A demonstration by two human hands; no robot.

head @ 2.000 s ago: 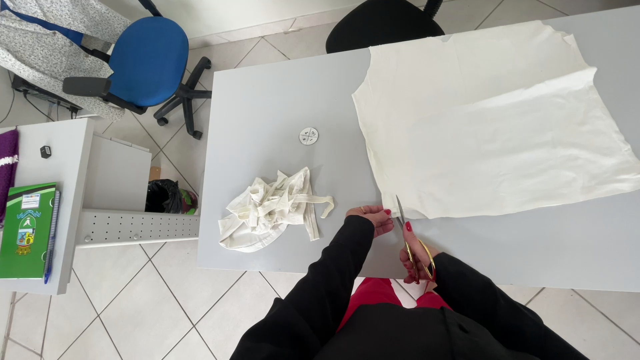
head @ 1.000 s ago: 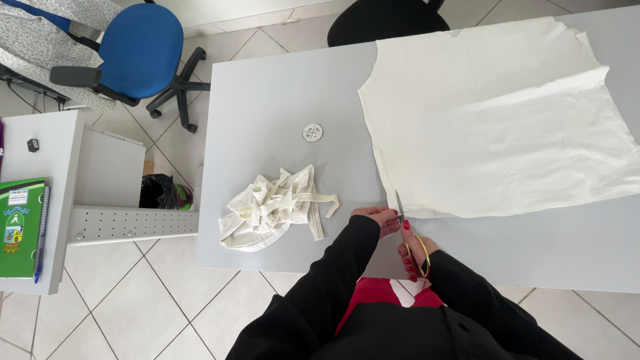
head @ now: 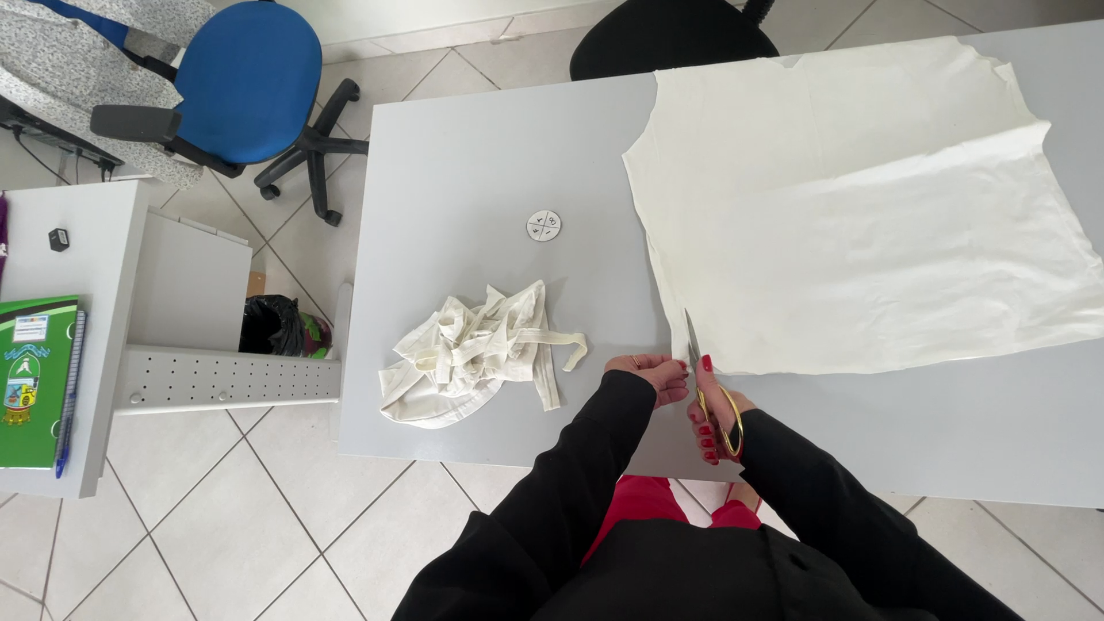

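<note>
A large cream fabric piece (head: 862, 207) lies spread over the right part of the grey table (head: 457, 181). At its lower left corner my left hand (head: 651, 375) pinches the edge of the cloth between thumb and fingers. Just right of it, my right hand (head: 718, 414) holds scissors with gold handles (head: 735, 431), their blades pointing away from me along the fabric's left edge. How far the blades are apart cannot be made out. Left of my hands sits a crumpled heap of cream fabric strips and scraps (head: 474, 354).
A round white disc with markings (head: 543, 226) lies beyond the scraps. At left, a white desk (head: 95, 250) bears a green notebook (head: 34, 388), a blue pen (head: 62, 457) and a small black object (head: 59, 239). A blue office chair (head: 250, 78) and a black chair (head: 668, 39) stand beyond.
Both hands have stayed near the fabric's lower left corner. My right hand with the scissors has come closer to my left hand.
</note>
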